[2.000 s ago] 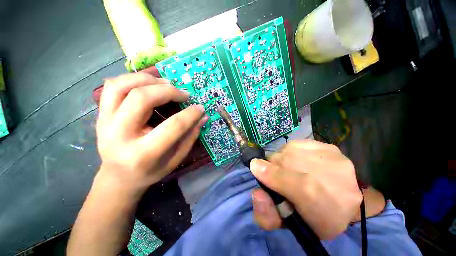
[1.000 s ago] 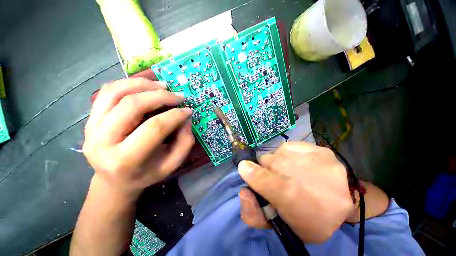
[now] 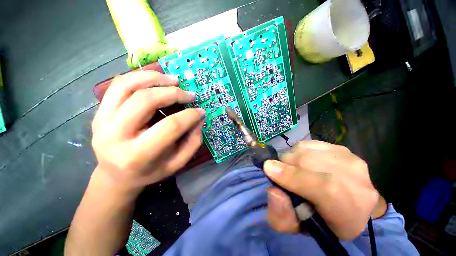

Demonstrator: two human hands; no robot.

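A joined pair of green printed circuit boards (image 3: 265,75) lies tilted on a dark-red work pad (image 3: 107,86). My right hand (image 3: 325,185) grips the black handle of a soldering iron (image 3: 245,134). The iron's tip is at the middle of the left board, touching or just above it. My left hand (image 3: 145,127) is at the left board's left edge, thumb and fingertips close together. A thin pale strand of solder wire (image 3: 162,113) shows beside its fingers; the part in the pinch is hidden.
An off-white cup (image 3: 320,40) stands right of the boards, with a yellow sponge (image 3: 361,58) beside it. A dark box (image 3: 420,30) is at the upper right. A yellow-green wrapped bar (image 3: 137,30) lies behind the pad. Another green board (image 3: 141,240) is below the bench edge.
The iron's tip has shifted slightly right and down on the left board, and my right hand has moved right with it. My left hand stays at the board's left edge.
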